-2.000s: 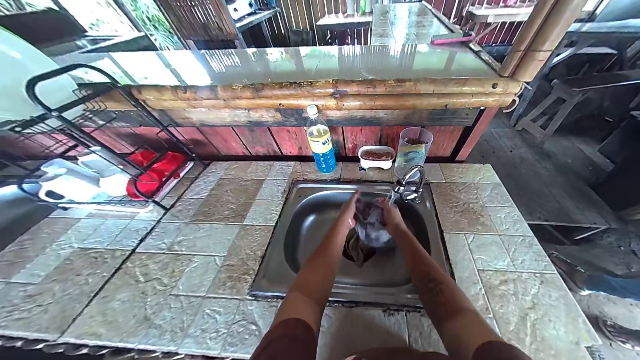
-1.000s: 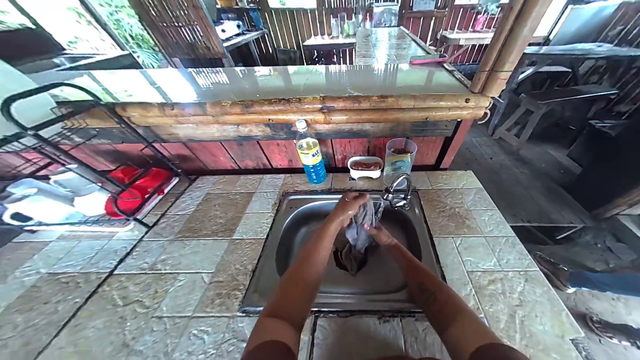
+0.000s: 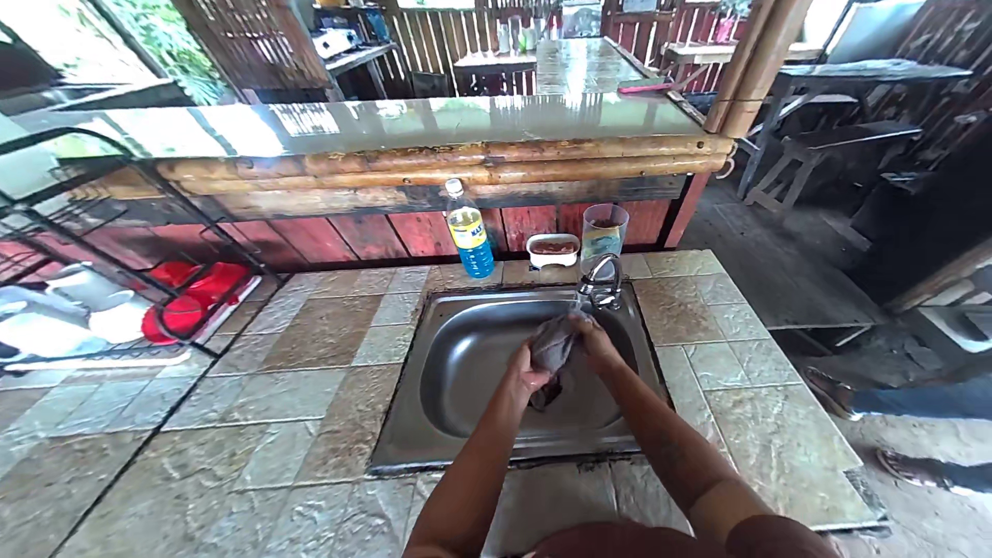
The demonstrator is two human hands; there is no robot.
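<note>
Over the stainless steel sink (image 3: 480, 387), a bunched grey cloth (image 3: 552, 345) is held between both hands. My left hand (image 3: 528, 372) grips its left side, palm turned up. At its upper right, close under the chrome faucet (image 3: 606, 273), my right hand (image 3: 593, 339) has hold of the same cloth. Water seems to run from the faucet onto the cloth. A darker part of cloth (image 3: 545, 394) hangs below the hands toward the basin floor.
Behind the sink stand a plastic bottle of blue liquid (image 3: 470, 240), a small white dish (image 3: 552, 249) and a clear plastic container (image 3: 604, 236). Left is a black dish rack (image 3: 147, 174) with white pitchers and red cups (image 3: 186, 306). A person's legs (image 3: 914, 399) show at the right.
The cloth, spread and hanging between my hands a second ago, is now bunched more compactly. My left hand has come down to its lower left side. The view has shifted slightly.
</note>
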